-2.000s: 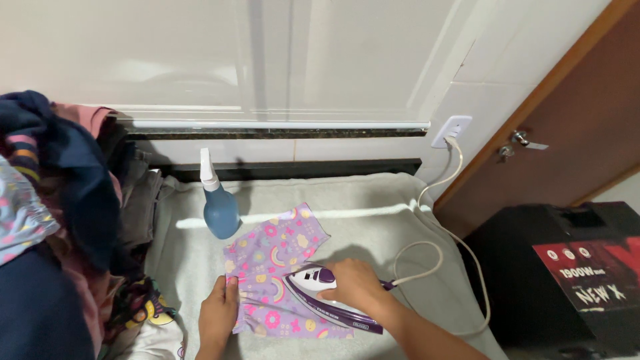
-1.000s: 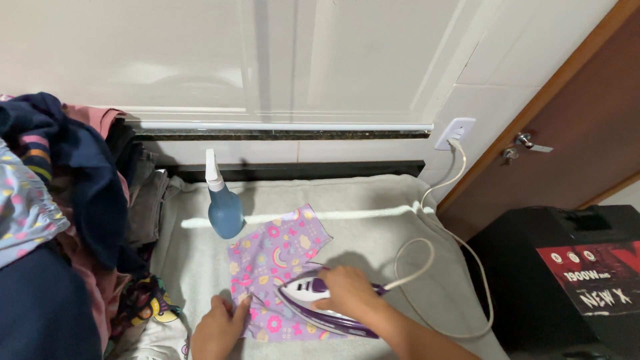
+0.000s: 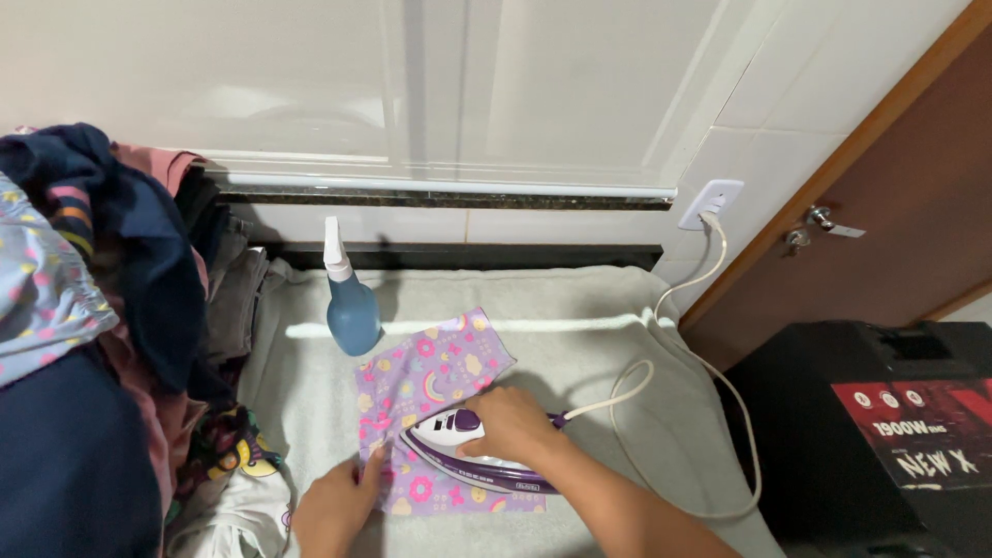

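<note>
My right hand (image 3: 515, 434) grips the handle of a purple and white clothes iron (image 3: 465, 453), its tip pointing left. The iron lies on a small lilac garment (image 3: 446, 368) printed with rainbows and flowers, spread over a pale grey cloth cover (image 3: 604, 310). My left hand (image 3: 341, 496) rests at the garment's left edge, thumb and index finger on the fabric near the iron's tip; whether it pinches the fabric is hard to tell. Behind the garment, a blue spray bottle (image 3: 353, 310) with a white nozzle stands upright.
A heap of clothes (image 3: 155, 271) rises at the left, beside folded garments (image 3: 236, 298). The iron's white cord (image 3: 748, 418) loops at the right up to a wall socket (image 3: 711, 204). A black box-shaped device (image 3: 790, 387) stands at the right, near a brown door (image 3: 876, 256).
My left hand has shifted slightly along the garment's left edge, and its thumb and finger now reach onto the fabric. The iron stays on the garment in my right hand.
</note>
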